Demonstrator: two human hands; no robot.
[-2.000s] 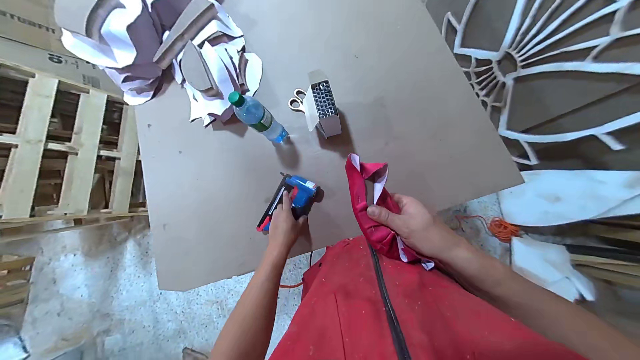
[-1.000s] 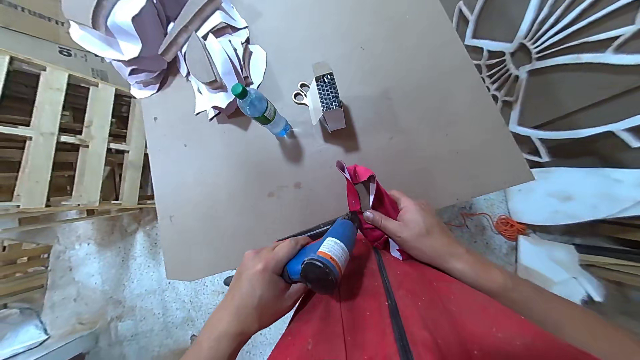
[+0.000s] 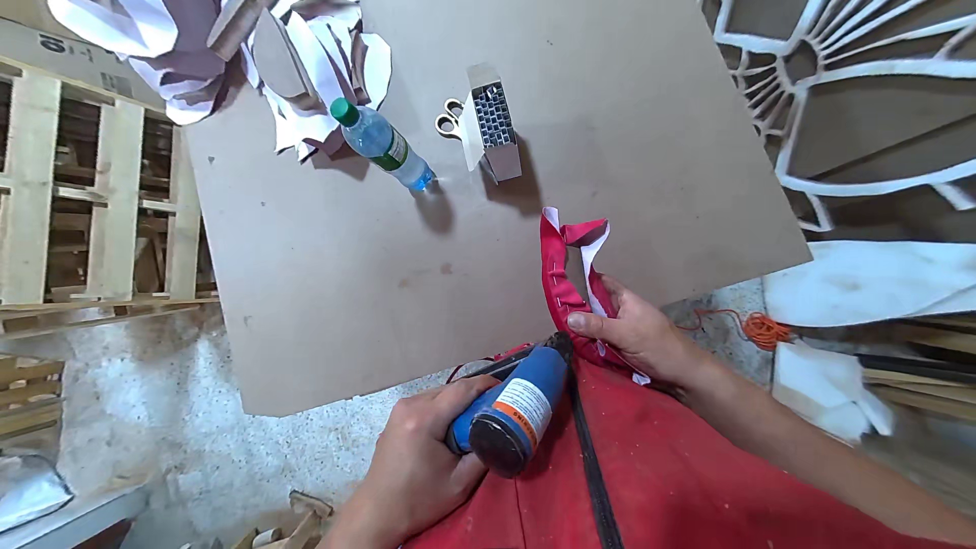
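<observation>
My left hand grips a blue and black pneumatic staple gun. The tool's dark nose meets the lower left edge of a piece covered in red fabric. My right hand holds this piece against my red zipped garment, thumb on its near part. Staples run along the red fabric, and its white underside shows at the inner edge. Part of the piece is hidden behind my right fingers.
On the board-topped table stand a plastic bottle, an open box of staples and scissors. Fabric pieces lie at the back left. Wooden pallets flank the left; an orange cord lies at the right.
Two seconds ago the staple gun was over the table in my left hand; it has moved to the red piece. My right hand has kept its hold.
</observation>
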